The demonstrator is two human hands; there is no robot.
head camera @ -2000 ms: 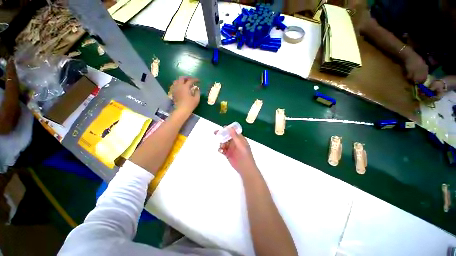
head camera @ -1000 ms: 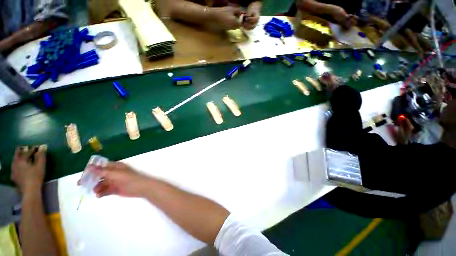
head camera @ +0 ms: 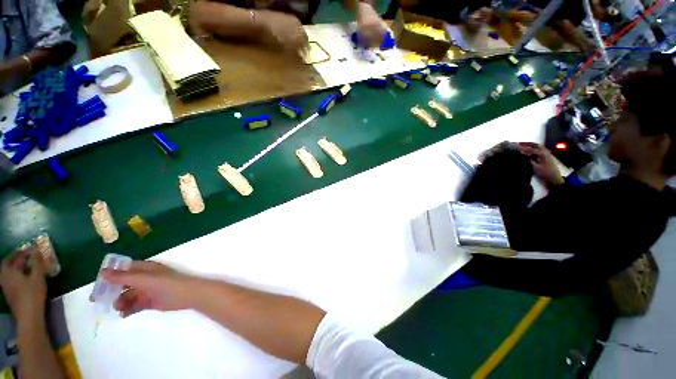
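My right hand holds a clear-white squeeze bottle over the near edge of the white board, with its thin tip pointing down. My left hand is at the far left on the green belt, its fingertips at a small tan part; whether they grip it I cannot tell. Another tan part lies on the belt with a small yellow piece beside it. More tan parts lie spaced to the right; one touches the end of a white strip.
The green belt runs across beyond the white board. Blue pieces lie on it and in a pile opposite, near a tape roll and yellow sheets. A person sits right by a white-silver box. Other people's hands work opposite.
The view has swung right, then slightly back down. The neighbour's hand has left the belt and is over the white board. The bottle stays in my right hand; tan parts show at my left fingertips.
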